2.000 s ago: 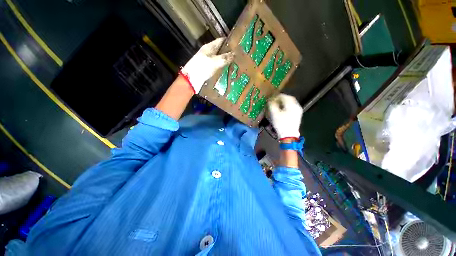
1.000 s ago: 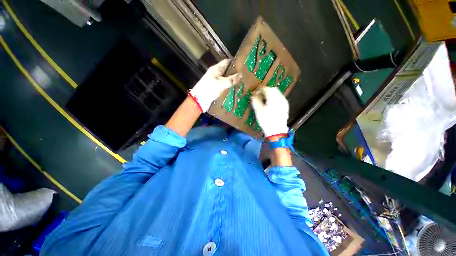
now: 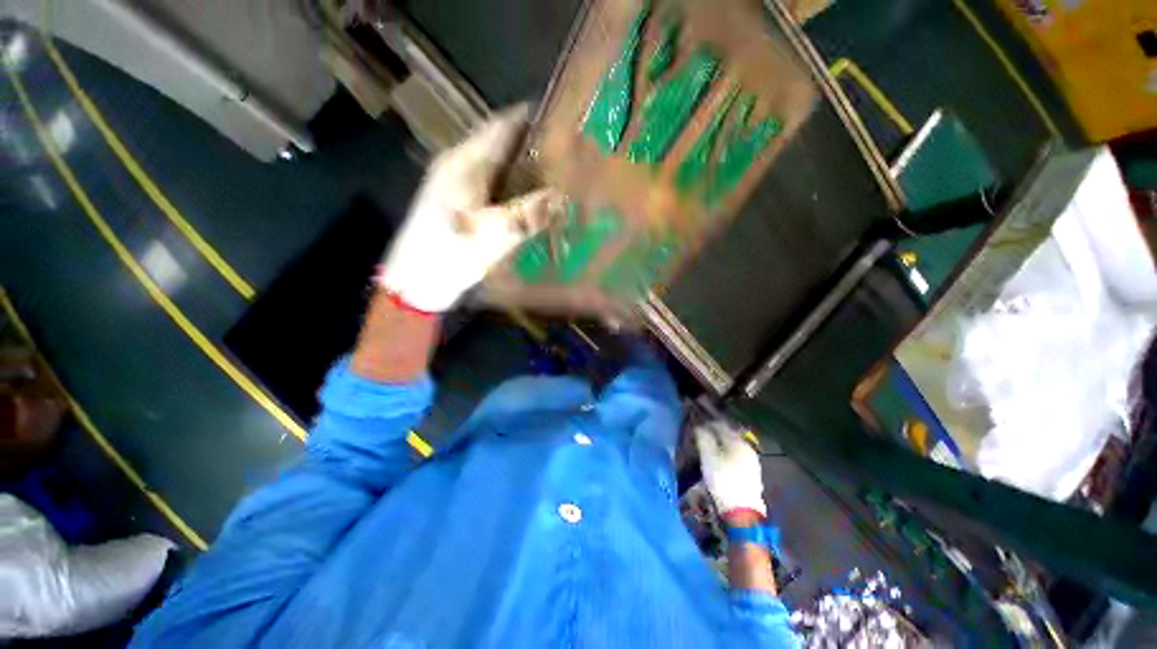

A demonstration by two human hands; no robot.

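My left hand [image 3: 459, 222], in a white knitted glove, holds the left edge of a brown solder pallet [image 3: 609, 180]. The pallet is raised and tilted, blurred, with bright green circuit boards [image 3: 676, 104] showing through its slanted cut-outs. My right hand [image 3: 728, 469], in a white glove with a blue wrist band, is low at the right, off the pallet, over the dark side bench [image 3: 812, 514]. Its fingers are blurred, and I cannot tell whether it holds anything.
A dark conveyor belt [image 3: 812, 228] lies behind the pallet. A green frame post [image 3: 939, 488] crosses at the right. A silvery-white heap of small pieces [image 3: 856, 617] lies on the side bench. A box with white plastic bags [image 3: 1040, 380] is at the right, a black crate [image 3: 311, 298] at the left.
My right hand has left the pallet and moved down to the side bench. My left hand still holds the pallet, which now appears larger, nearer and blurred.
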